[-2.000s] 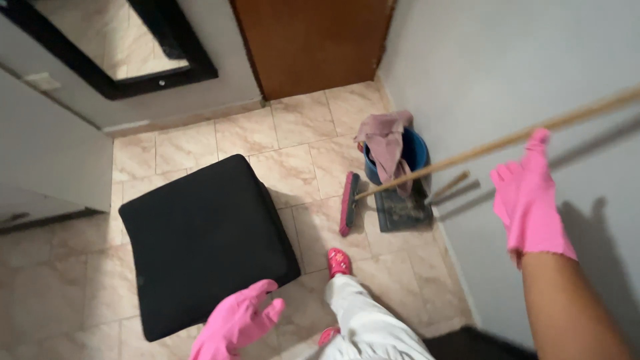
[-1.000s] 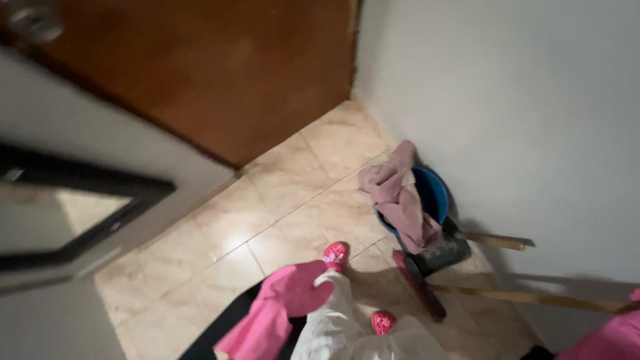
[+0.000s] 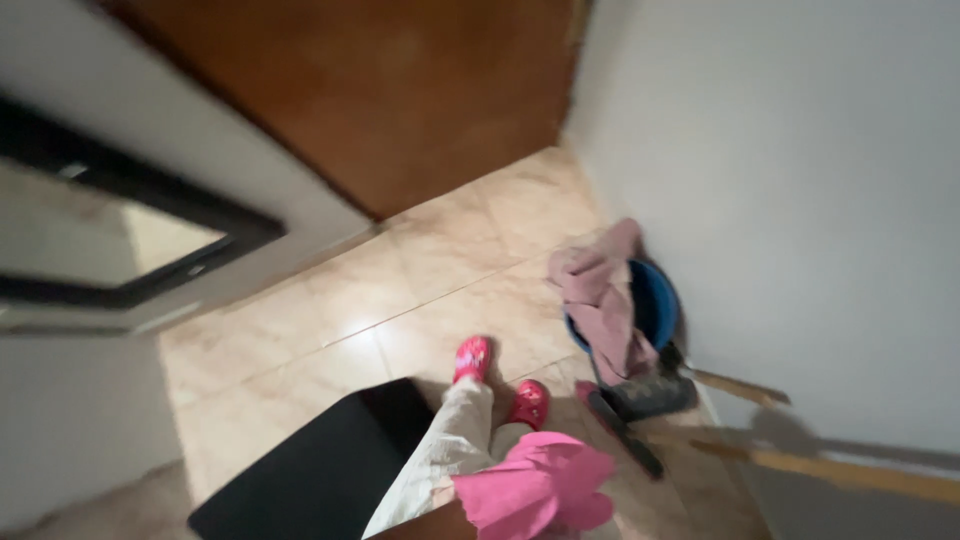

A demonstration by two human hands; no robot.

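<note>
My left hand (image 3: pixel 551 484), in a pink rubber glove, is low in the middle of the head view, in front of my legs; its fingers are blurred and I cannot tell whether they hold anything. My right hand is out of the frame. A broom (image 3: pixel 619 431) with a pink and dark head lies at the lower right, its wooden handle (image 3: pixel 832 469) running out of the right edge. Beside it are a dark dustpan (image 3: pixel 652 397) with a short wooden handle and a blue bucket (image 3: pixel 664 304) with a pink cloth (image 3: pixel 600 300) draped over it.
A black padded stool (image 3: pixel 322 472) stands at the lower left, near my legs in pink clogs (image 3: pixel 472 358). A brown door (image 3: pixel 375 90) is ahead, a black-framed mirror (image 3: pixel 255 225) on the left wall and a pale wall (image 3: pixel 787 187) on the right. The floor (image 3: pixel 435 300) is tiled.
My left hand has moved right, from beside the stool to in front of my legs. My right hand has gone out of view. The view has shifted nearer the door.
</note>
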